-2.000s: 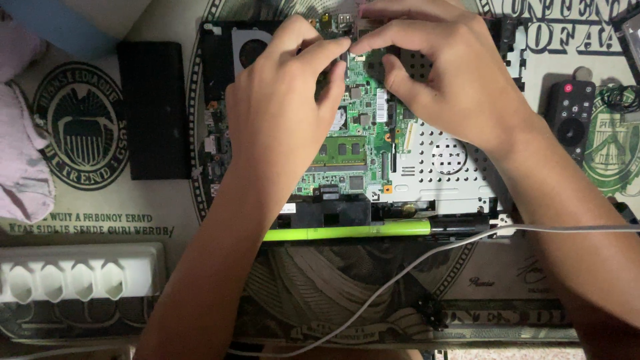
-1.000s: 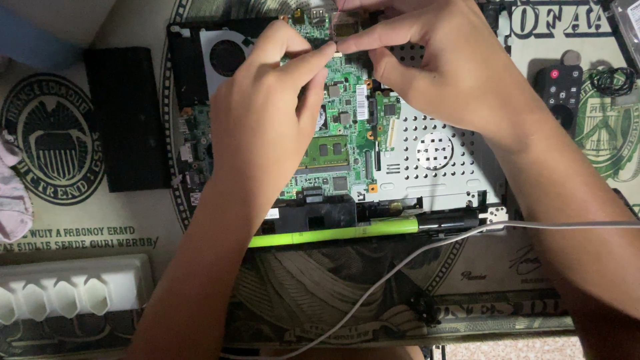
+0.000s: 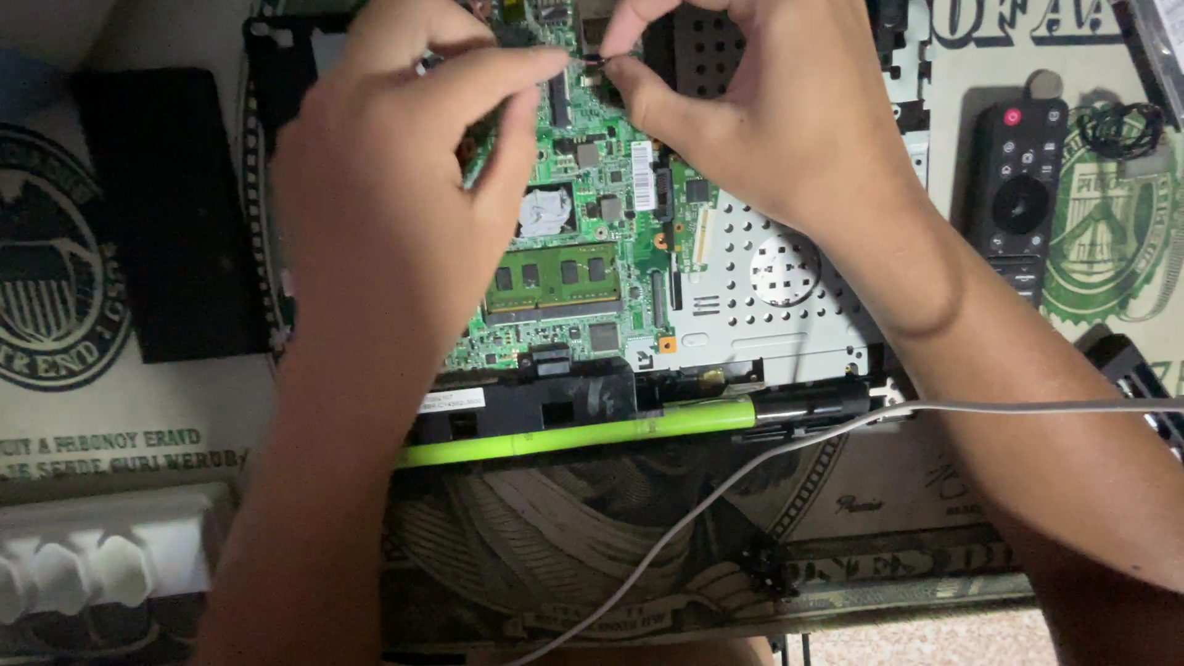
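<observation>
An opened laptop chassis (image 3: 786, 319) lies with its green circuit board (image 3: 638, 250) exposed. A memory module (image 3: 552, 277) sits in its slot, below a chip covered in grey paste (image 3: 546, 211). Over the board's upper part, my left hand (image 3: 398, 139) pinches the end of a thin wire between thumb and forefinger. My right hand (image 3: 768, 111) pinches a small dark piece on that wire (image 3: 592, 60), probably its connector, just to the right of the left fingertips. A bright green marker or tube (image 3: 592, 437) lies along the chassis's lower edge. The board's upper left is hidden by my left hand.
A black flat box (image 3: 171, 213) lies at left, a white power strip (image 3: 111, 546) at lower left. A remote control (image 3: 1017, 185) and a coiled black cable (image 3: 1121, 129) lie at right. A grey cable (image 3: 703, 509) crosses the banknote-patterned mat (image 3: 573, 546) below the chassis.
Both hands stay together over the upper board, fingertips close. The view has shifted somewhat, with the hands nearer the top edge.
</observation>
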